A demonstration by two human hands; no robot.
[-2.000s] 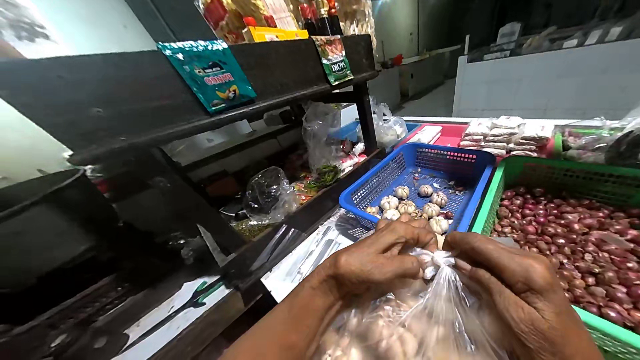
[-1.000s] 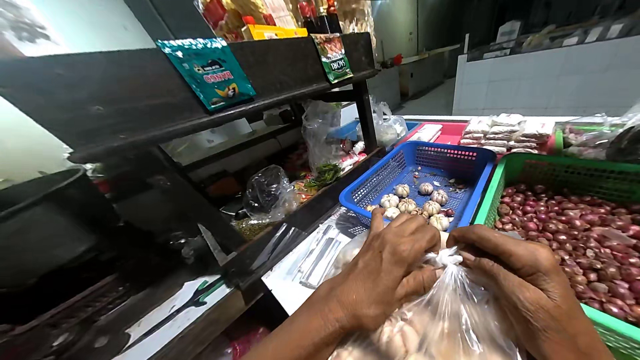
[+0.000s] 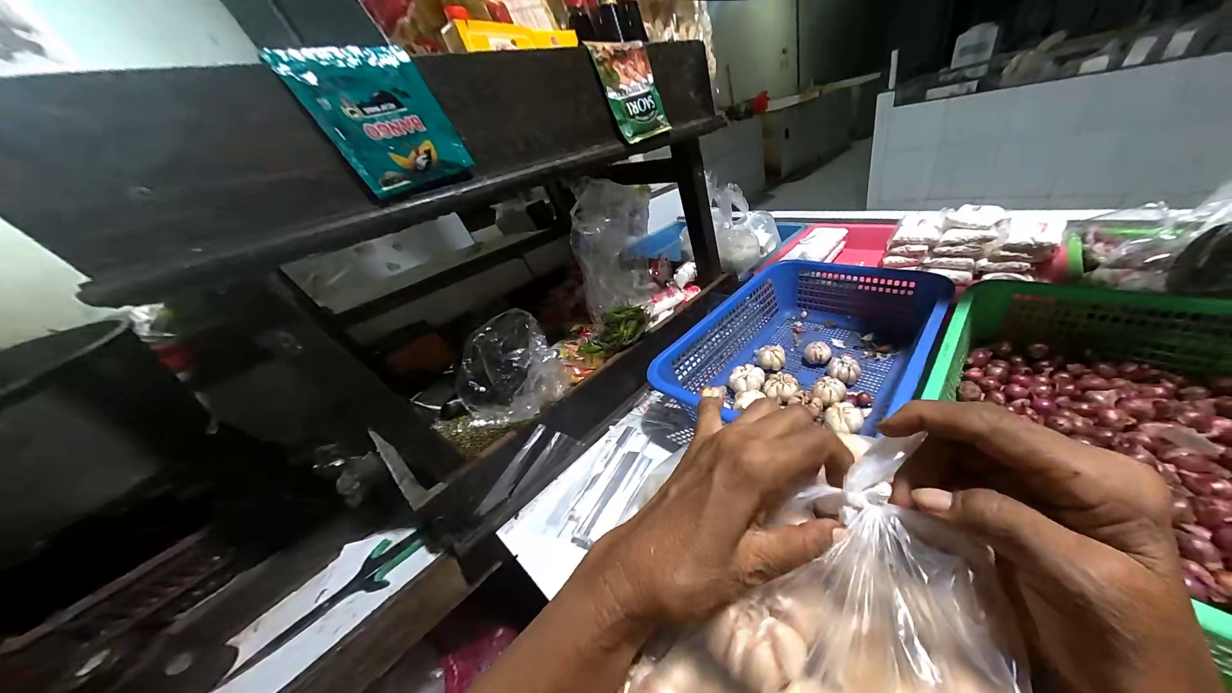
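Observation:
A clear plastic bag (image 3: 866,597) full of garlic bulbs fills the bottom of the view, its neck twisted into a knot. My left hand (image 3: 731,510) grips the bag's neck from the left, thumb against the knot. From the right, my right hand (image 3: 1049,539) pinches the bag's gathered top with thumb and fingers. Just beyond my hands is a blue plastic basket (image 3: 924,327) with several loose garlic bulbs (image 3: 780,387) at its near end. To the right, a green plastic basket (image 3: 948,361) holds many red shallots (image 3: 1107,404).
White-filled packets (image 3: 972,236) are stacked on a pink tray (image 3: 861,245) at the back. On the left stands a dark wooden shelf (image 3: 173,164) with hanging seasoning sachets (image 3: 371,120). Green-handled scissors (image 3: 385,563) lie below it, near a crumpled plastic bag (image 3: 510,366).
My fingers have shifted around the knot, and the bag's twisted top now stands up between my hands. The baskets have stayed in place.

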